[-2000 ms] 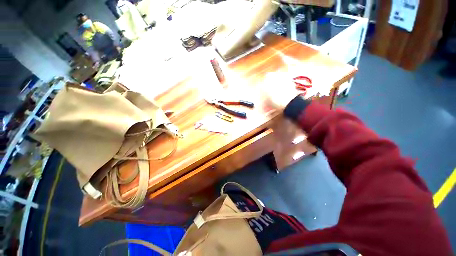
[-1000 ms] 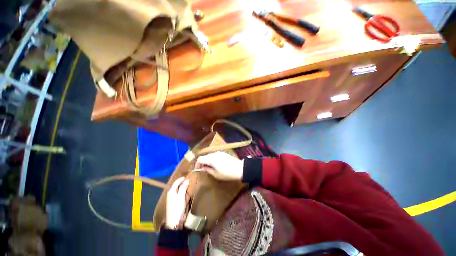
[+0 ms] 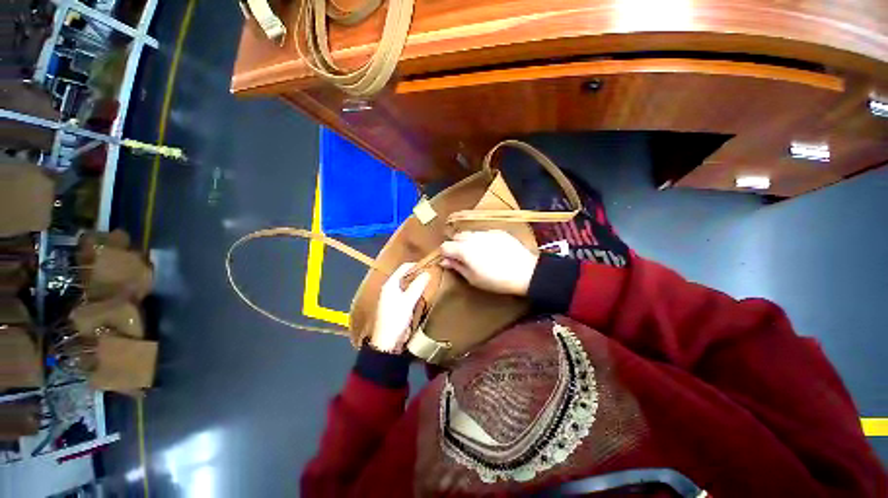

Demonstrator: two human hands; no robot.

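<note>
A tan-brown handbag (image 3: 482,319) lies on my lap with its mouth facing up. My left hand (image 3: 396,308) is at the near left of the mouth, its fingers closed on the brown inner edge. My right hand (image 3: 492,262) pinches the same edge from the right, its fingertips close to my left ones. Whether something small is between the fingertips cannot be told. One thin strap (image 3: 255,231) loops out to the left, another loop (image 3: 569,185) stands up at the far side. Pale wraps (image 3: 425,210) sit at the strap bases.
A glossy reddish-brown desk (image 3: 545,102) stands in front, with coiled tan straps (image 3: 394,49) hanging over its left edge. A blue bin or sheet (image 3: 362,195) is on the floor beneath, beside a yellow line. Racks with tan bags (image 3: 112,302) stand at the left.
My right hand has come from over the desk to the bag mouth, where both hands now are. The view has tilted down, so the pliers and scissors have left the picture.
</note>
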